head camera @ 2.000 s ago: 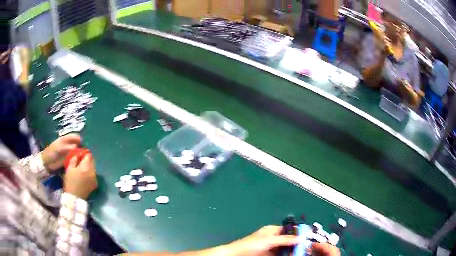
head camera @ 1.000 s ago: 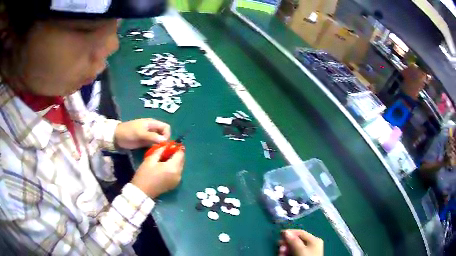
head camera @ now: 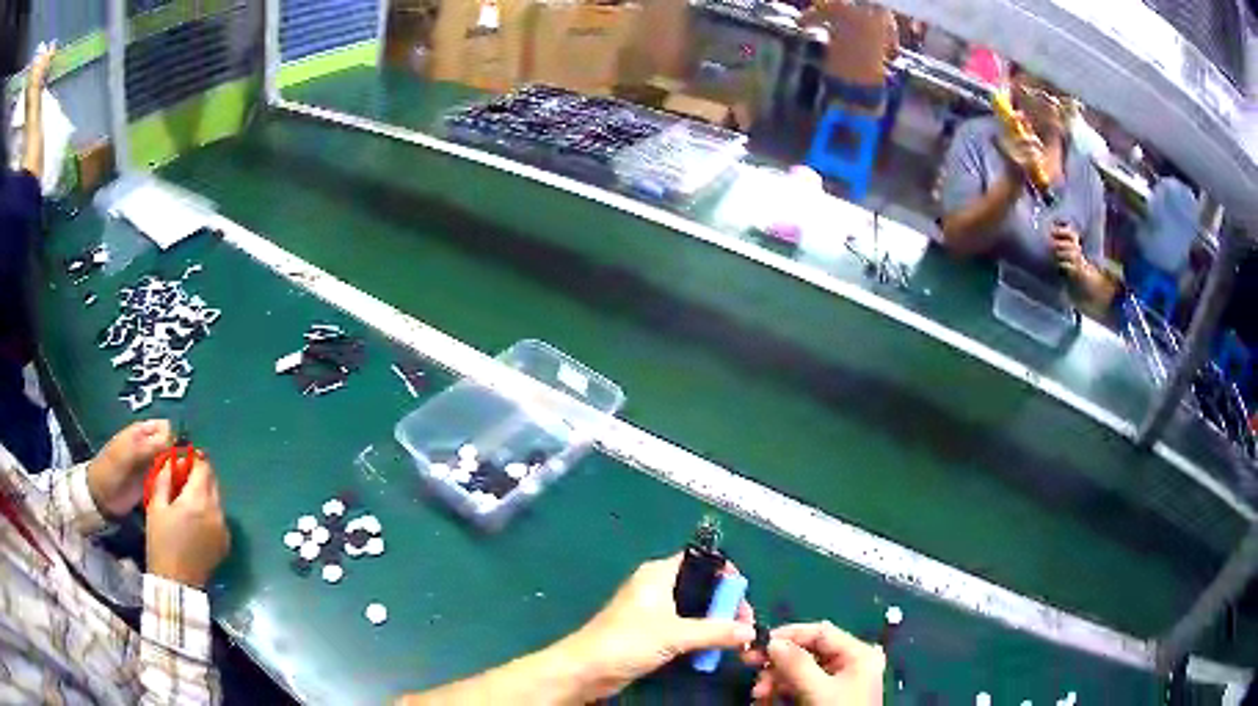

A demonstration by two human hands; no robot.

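Note:
My left hand (head camera: 649, 632) reaches in from the bottom and holds a battery unit upright, with a black housing (head camera: 700, 579) and a blue cell (head camera: 722, 621) beside it. Thin greenish strands show at its top end. My right hand (head camera: 824, 668) touches the unit's lower right side, fingertips pinched on a small dark piece (head camera: 759, 637) that is too small to identify. White and black round pads (head camera: 331, 531) lie loose on the green bench to the left. A clear plastic box (head camera: 483, 448) with an open lid holds more pads.
A neighbour's hands hold a red-handled tool (head camera: 171, 476) at left. Black-and-white parts (head camera: 159, 331) and small black parts (head camera: 326, 361) lie on the bench. A metal-edged conveyor (head camera: 593, 331) runs behind. A person opposite holds a yellow-orange stick (head camera: 1022, 131). Pads (head camera: 894, 617) lie at right.
The view has swung right, away from the neighbour. My left hand and the battery unit are back in view, and my right hand is at the unit.

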